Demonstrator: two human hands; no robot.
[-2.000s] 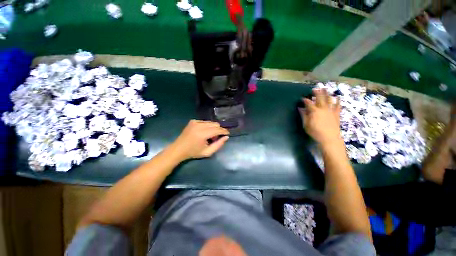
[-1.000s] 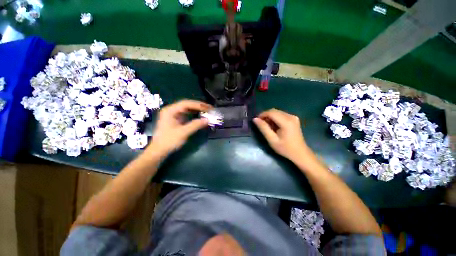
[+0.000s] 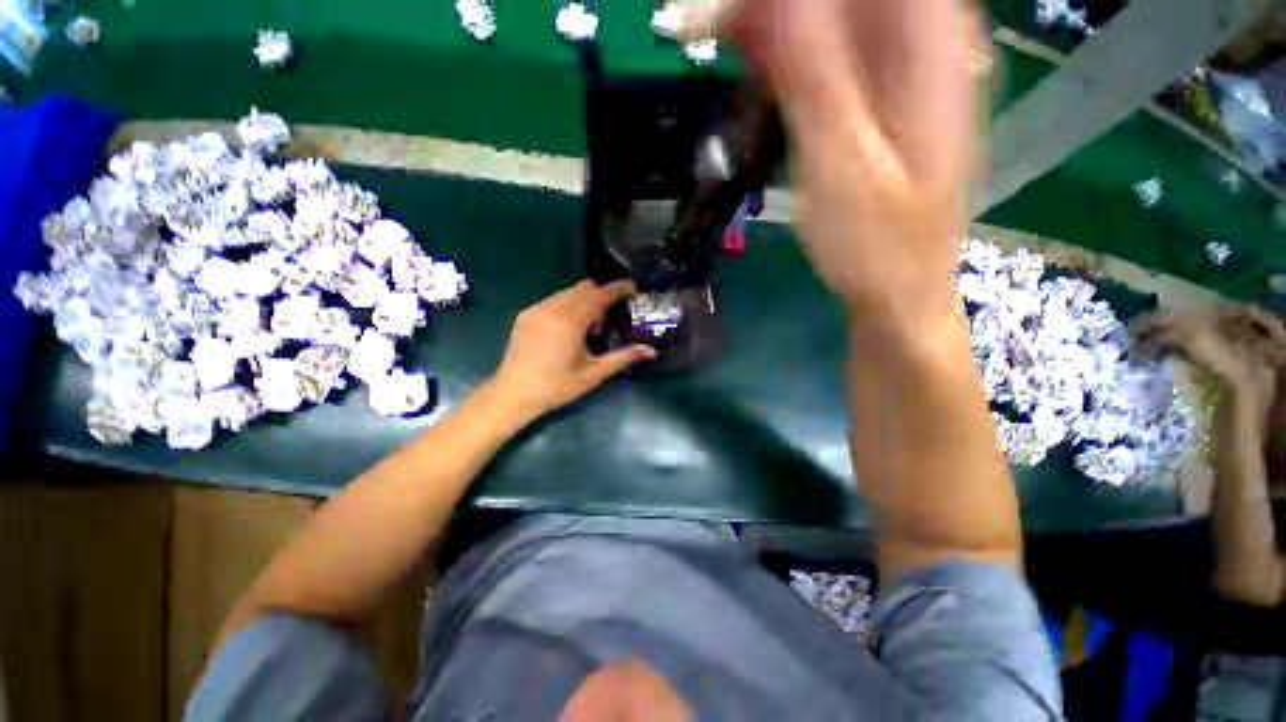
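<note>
The black hand press (image 3: 663,155) stands at bench centre. A white module with metal glints (image 3: 654,313) sits in the dark fixture (image 3: 691,339) at its foot. My left hand (image 3: 564,346) rests at the fixture's left side, thumb and index finger apart beside the module; whether a fingertip touches it is unclear. My right hand (image 3: 882,155) is raised, large and blurred at the top, closed around the press lever's red handle, which it mostly hides.
A broad white module pile (image 3: 240,296) lies left, beside a blue bin (image 3: 50,184). Another pile (image 3: 1051,353) lies right, with another person's hand (image 3: 1220,353) at its far edge. Loose modules lie on the green belt (image 3: 381,85). A metal post (image 3: 1100,106) slants at upper right.
My right hand has moved from beside the fixture up to the lever. The module my left hand held at the fixture's left now sits in it. Another person's hand appears at right.
</note>
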